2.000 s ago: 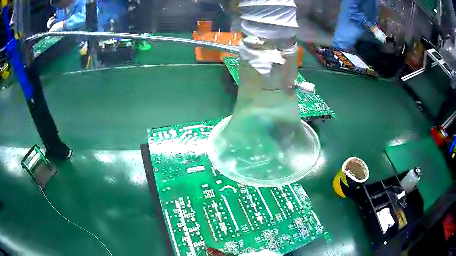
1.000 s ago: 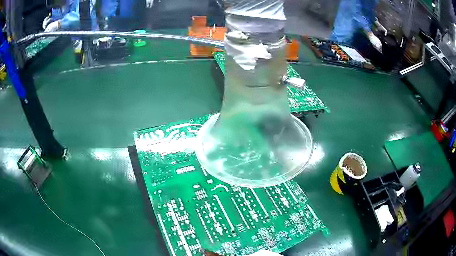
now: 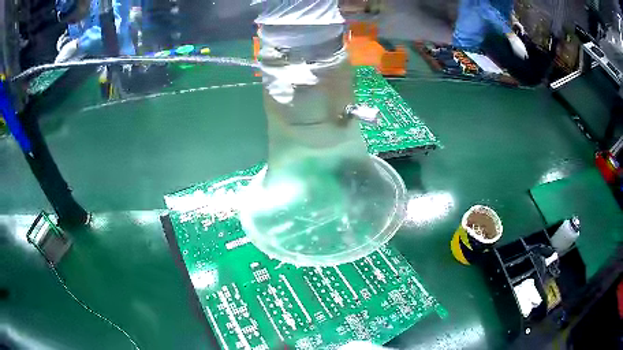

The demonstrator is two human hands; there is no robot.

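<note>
A large green circuit board (image 3: 236, 270) lies on the green bench in front of me, with white marks and silvery joints. A clear funnel hood (image 3: 321, 258) hangs over its upper part and blurs what lies beneath. At the bottom edge, a small white patch, apparently my gloved right hand (image 3: 360, 346), is almost wholly cut off. Its fingers and anything in it are hidden. My left hand is out of the picture.
A second board (image 3: 399, 126) lies behind the hood. At right are a tip cleaner pot (image 3: 464, 247), a black tray (image 3: 509, 263) with a white bottle (image 3: 565, 234), and a green mat (image 3: 580, 198). A solder stand (image 3: 51, 239) is at left. Orange fixtures (image 3: 391, 60) and blue-sleeved people are beyond.
The view has shifted, so the hood and near board appear further left. The brown tip at the bottom edge is out of view. More of the rear board and the orange fixture shows right of the duct.
</note>
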